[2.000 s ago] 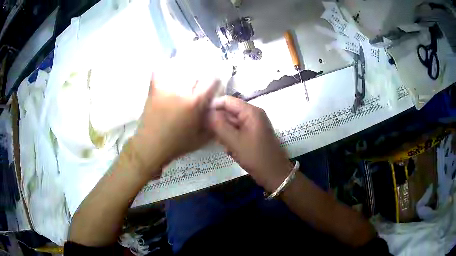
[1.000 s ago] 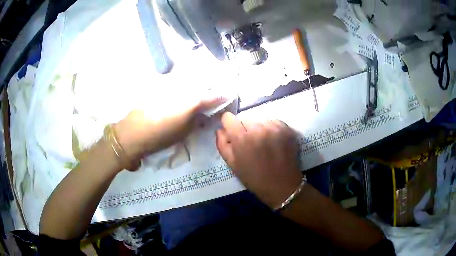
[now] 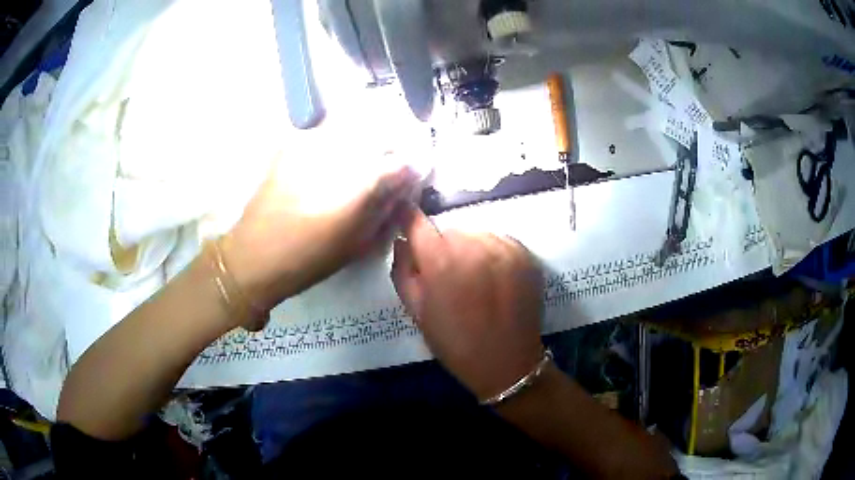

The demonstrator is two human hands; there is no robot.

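My left hand (image 3: 314, 220) reaches in from the left, its fingertips blurred beside the needle area. My right hand (image 3: 473, 295) is curled, with thumb and forefinger pinched against the left fingertips. A small white folded part is held between the fingertips, mostly hidden by fingers and glare; only a pale edge shows. The sewing machine head (image 3: 403, 47) is just above them, its ribbed tension knob (image 3: 485, 120) to the right of the needle area. The needle and presser foot cannot be made out. White garment cloth (image 3: 169, 159) is heaped at left, strongly glared.
An orange-handled awl (image 3: 560, 117) lies right of the needle area, then a dark metal tool (image 3: 681, 202). Label strips (image 3: 677, 98) and black-handled scissors (image 3: 817, 178) are at right. A grey-blue bar (image 3: 297, 70) stands at upper left. A printed ruler (image 3: 600, 281) runs along the front edge.
Both hands stay by the needle area; the left fingers are closer to it and cover the small white part seen a second ago. The view has shifted, showing more machine head.
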